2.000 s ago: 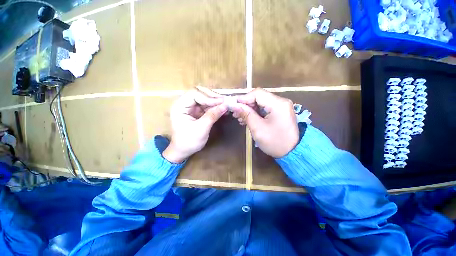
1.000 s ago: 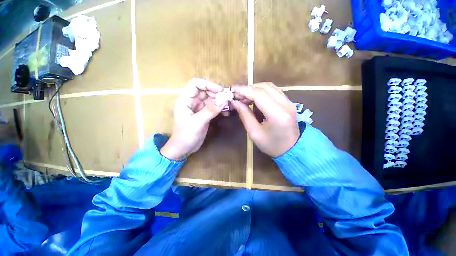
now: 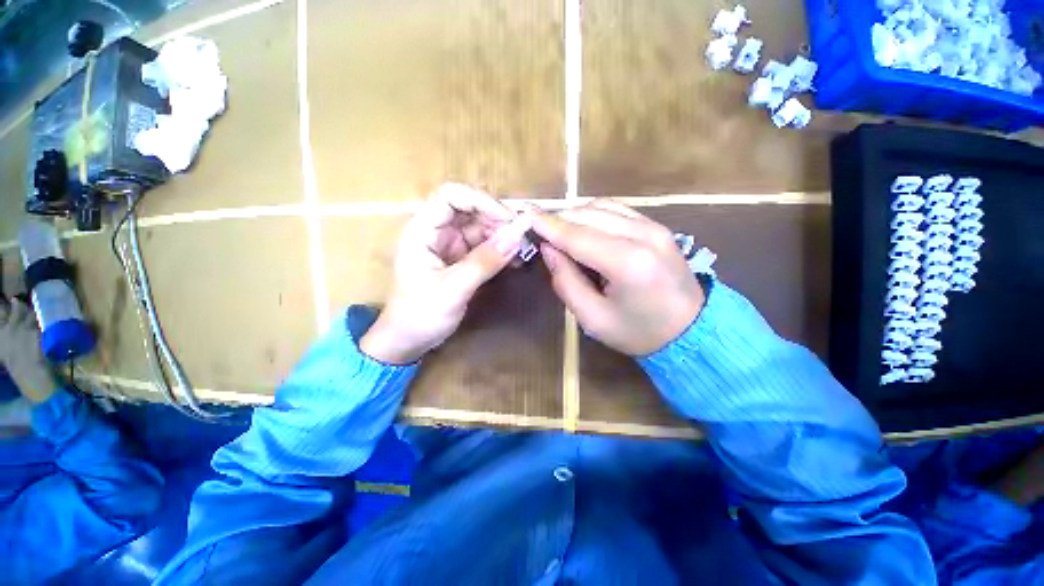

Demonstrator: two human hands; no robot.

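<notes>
A small white plastic housing [image 3: 528,251] is held between the fingertips of both hands, above the brown bench top. My left hand [image 3: 439,269] is shut on it from the left, thumb and fingers pinched. My right hand [image 3: 624,269] meets it from the right with thumb and index finger at the part. The fingers hide most of the housing, and any smaller piece between them cannot be made out. Loose white parts [image 3: 701,261] lie on the bench just right of my right hand, partly hidden by it.
A black tray [image 3: 1007,286] with columns of white parts [image 3: 904,275] is at right. Above are a blue bin [image 3: 841,69] of white parts and a loose cluster [image 3: 782,86]. At left are a control box [image 3: 97,115], white crumpled cloth [image 3: 189,103], cables [image 3: 143,298], a cylindrical tool [image 3: 55,300] and another person's hand [image 3: 21,343].
My hands stay together at the bench middle; the housing has turned in the fingertips and is more covered than one second ago. At far left, the other person's hand and the cylindrical tool have appeared.
</notes>
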